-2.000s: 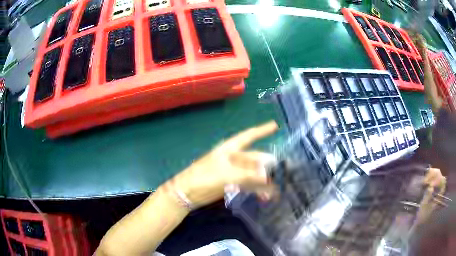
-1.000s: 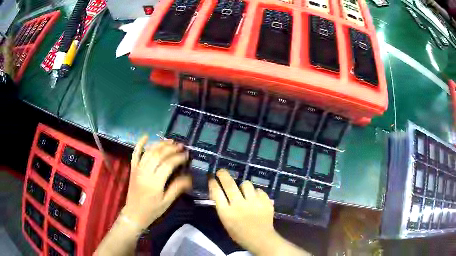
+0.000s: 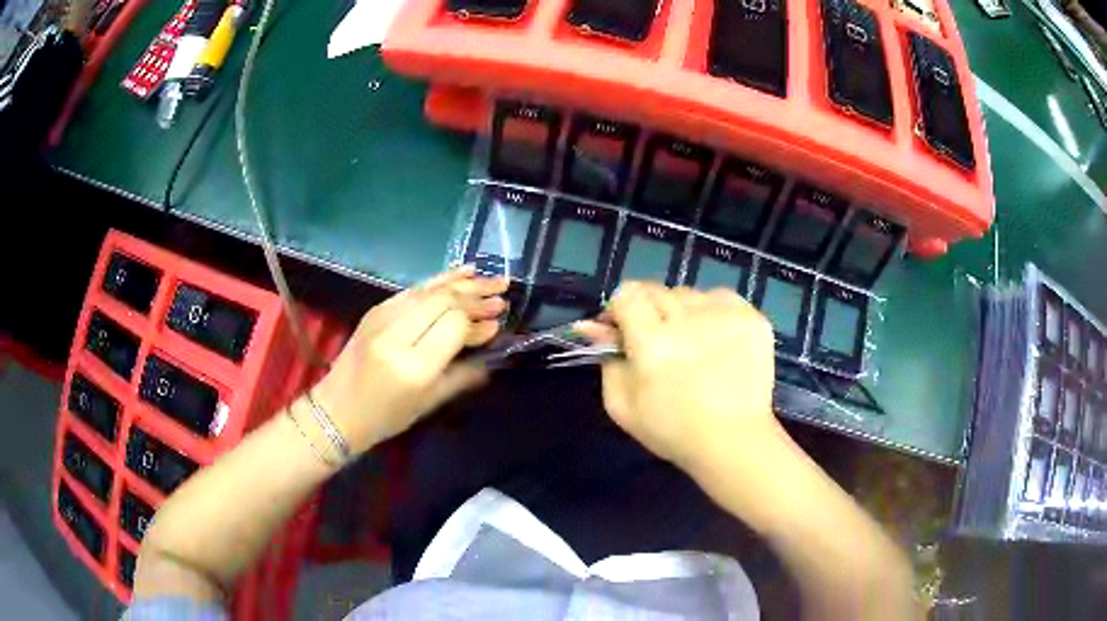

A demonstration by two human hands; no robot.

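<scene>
A clear lens sheet (image 3: pixel 649 257) with rows of black-framed screen lenses lies flat on the bench, its far edge against the foam trays. My left hand (image 3: pixel 419 352) is at its near left corner, thumb and fingers pinched on the sheet's edge. My right hand (image 3: pixel 692 364) is just right of it, over the near edge, closed on thin metallic tweezers (image 3: pixel 585 355) that point left. A thin dark strip shows between the hands. My fingers hide part of the near row, so the exact contact is unclear.
Red foam trays (image 3: pixel 728 115) with black keypad phones stand behind the sheet. More trays (image 3: pixel 176 388) are at lower left. A lens sheet stack (image 3: pixel 1005 406) stands at right. A corded screwdriver (image 3: pixel 200 55) and a patterned sheet lie upper left.
The lens sheet came from near the stack to the bench before me. Since one second ago, my right hand has closed on tweezers and my left fingers have pinched together. The view has also shifted.
</scene>
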